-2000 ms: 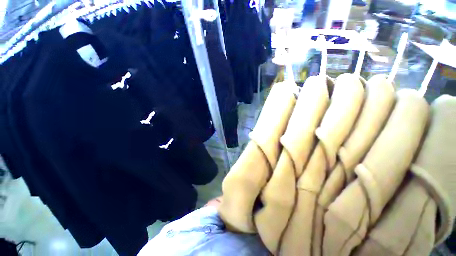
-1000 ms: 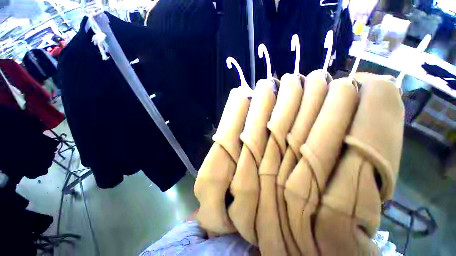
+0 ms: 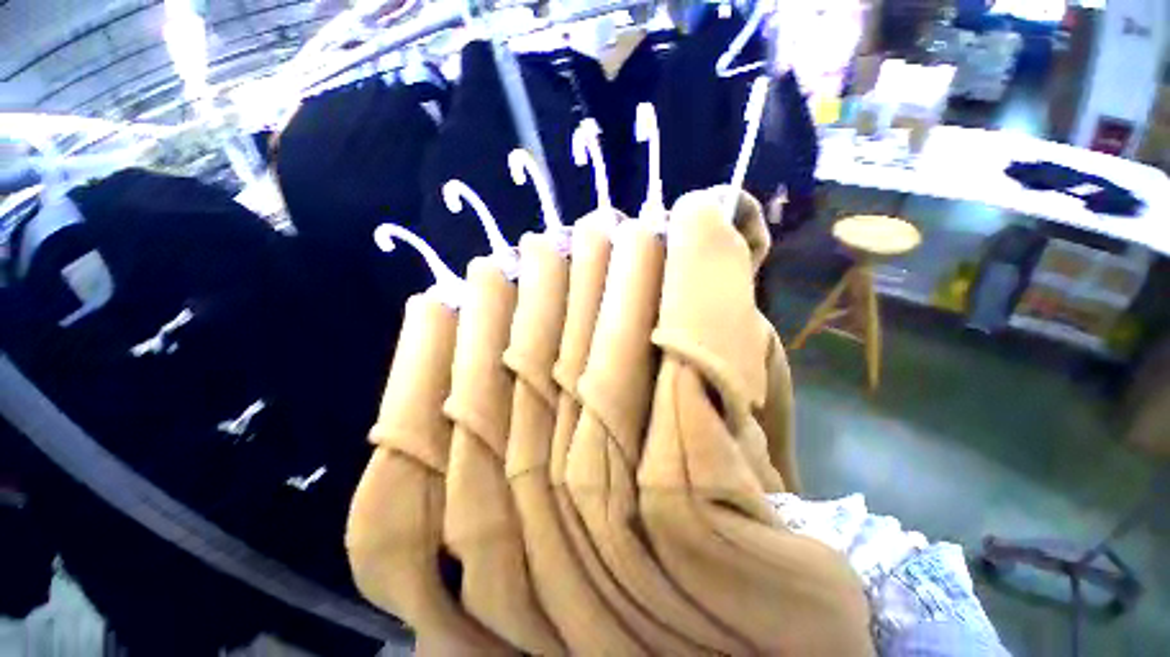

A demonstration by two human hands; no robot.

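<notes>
Several tan coats (image 3: 539, 449) hang side by side in a bunch before me, with their thick folded sleeves facing me. White hooks of their hangers (image 3: 526, 180) stand up above the collars, and I see no rail carrying them. A light patterned sleeve (image 3: 905, 578), apparently on my right arm, reaches behind the coats at the lower right. My right hand is hidden behind the cloth. My left hand and its sleeve do not show. What each hand holds cannot be seen.
Black coats (image 3: 141, 385) with white toggle cords hang at left. A grey metal pole (image 3: 180, 520) crosses the lower left. Behind right are a wooden stool (image 3: 876, 238), a white worktable (image 3: 949, 161) with boxes below, and a dark stand base (image 3: 1059, 558) on the floor.
The view has turned right, then left and down past the racks. The tan coats now sit further left. The stool has come into view, the right sleeve shows more, and the left sleeve has gone.
</notes>
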